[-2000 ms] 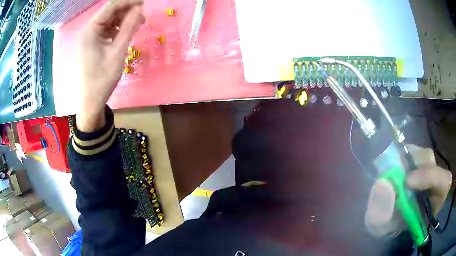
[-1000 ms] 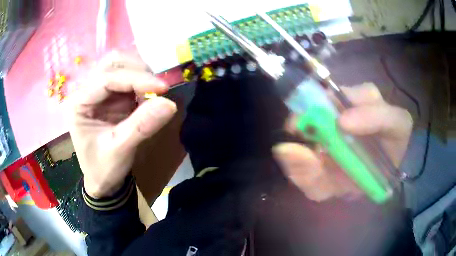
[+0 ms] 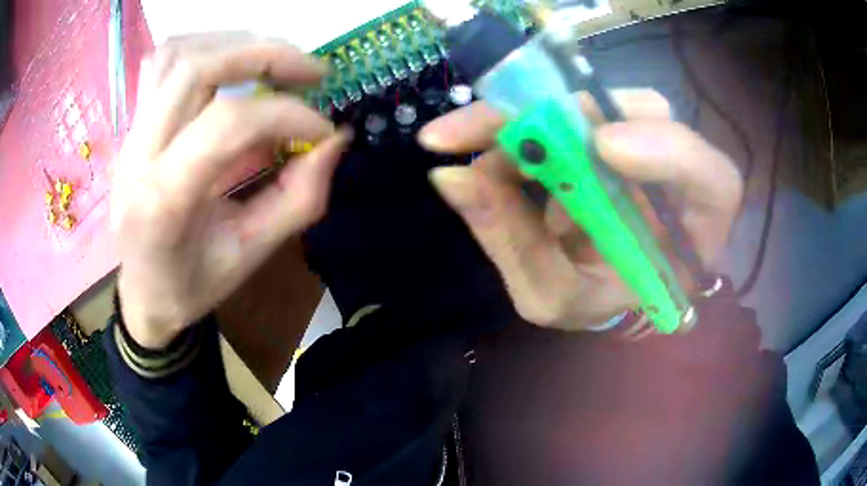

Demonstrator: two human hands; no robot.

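The green circuit board panel (image 3: 385, 55) runs slantwise at the top, with round black components (image 3: 406, 114) hanging from its near edge. My left hand (image 3: 223, 180) is at the panel's left end, fingers curled and blurred, covering part of it. A yellow component (image 3: 297, 147) shows between its fingers; whether it is pinched or hangs from the panel cannot be told. My right hand (image 3: 580, 209) holds the soldering iron (image 3: 599, 214) by its green handle, over the panel's right part. Thumb and a finger stick out towards the left. The iron's tip is not clearly visible.
A white pad (image 3: 257, 19) lies behind the panel. Loose yellow components (image 3: 62, 204) lie on the pink mat (image 3: 57, 114) at the left. A red bin (image 3: 57, 380) is below left. A thin black cable (image 3: 761, 209) hangs at the right.
My left hand has gone from the mat, with a yellow component at its fingertips a second ago, to the panel's left end. My right hand has come closer to it. The view has shifted.
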